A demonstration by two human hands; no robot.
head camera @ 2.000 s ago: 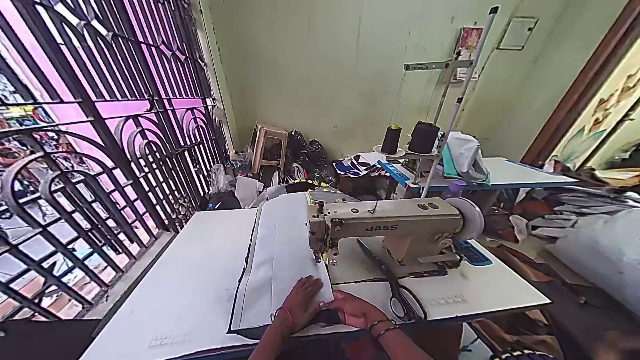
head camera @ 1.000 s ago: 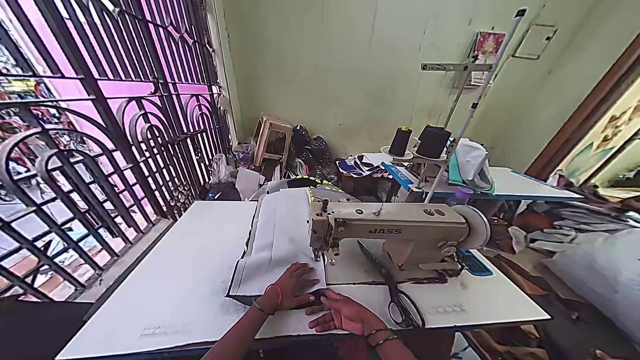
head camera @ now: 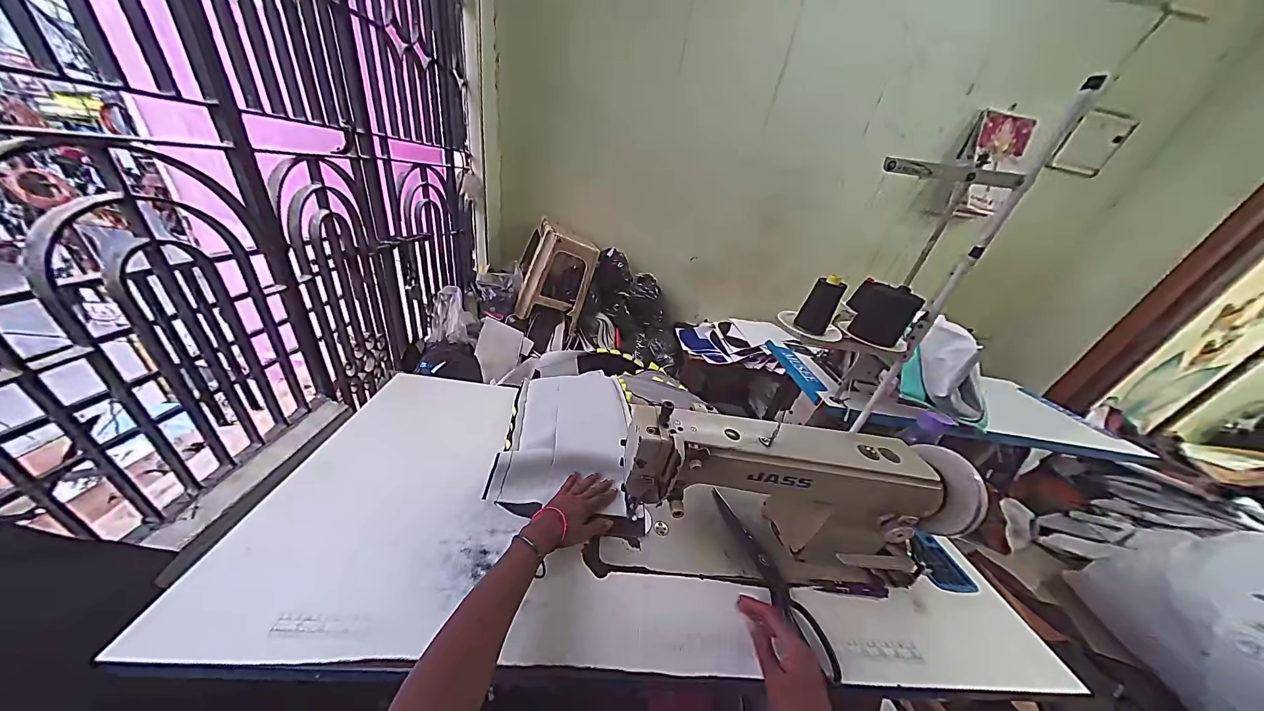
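Note:
My left hand point(head camera: 576, 507) lies spread on the near edge of a white fabric panel point(head camera: 568, 434), beside the needle end of a beige JASS sewing machine point(head camera: 790, 464). Dark edging and a yellow-marked border show on the panel. On the machine's table, black-handled scissors point(head camera: 755, 543) lie in front of the machine's arm with their blades pointing away. My right hand point(head camera: 780, 647) is at the scissors' handles, fingers partly over them; whether it grips them cannot be told.
The white tabletop point(head camera: 326, 513) extends left toward a metal window grille point(head camera: 267, 247). Thread cones point(head camera: 879, 311) stand behind the machine, near a second table point(head camera: 1047, 420). A plastic stool point(head camera: 558, 272) and black bags point(head camera: 632, 301) are by the wall. Fabric lies piled at right.
The panel has moved away, farther behind the needle, with my left hand still on it. My right hand has left the panel's near edge and moved right to the scissors' handles.

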